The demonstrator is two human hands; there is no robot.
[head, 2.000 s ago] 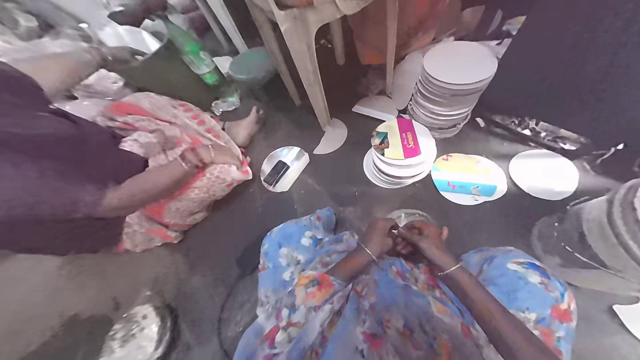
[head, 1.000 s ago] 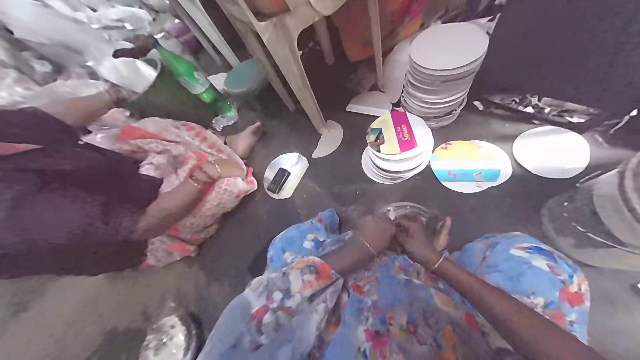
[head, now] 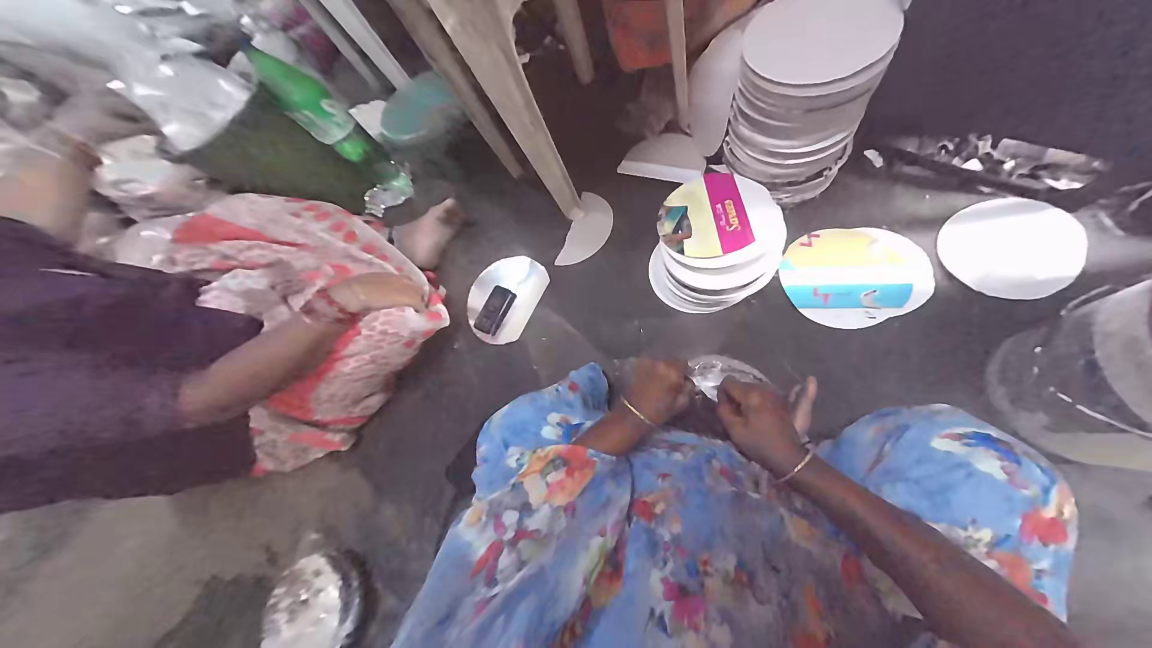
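Note:
Both my hands are low over my lap, which a blue floral cloth (head: 684,540) covers. My left hand (head: 659,391) is closed at the near left of a shiny round piece (head: 715,371), its fingertips hidden. My right hand (head: 760,418) is curled at the piece's near right, with one finger sticking out. Whether either hand grips something small cannot be told. Beyond them stands a short stack of round card discs (head: 720,283), a printed one on top. To its right lie a printed disc (head: 857,279) and a plain white disc (head: 1012,247).
A tall stack of discs (head: 796,117) stands behind, near plastic chair legs (head: 531,126). A dark phone (head: 495,310) lies on a cut disc (head: 526,297). Another person's hand (head: 382,295) rests at left. A green bottle (head: 301,94), a metal dish (head: 315,598) and a transparent container (head: 1080,360) are around.
My hands, close together two seconds ago, are now slightly apart, with the shiny piece showing between them. The other person's hand still rests on the patterned cloth.

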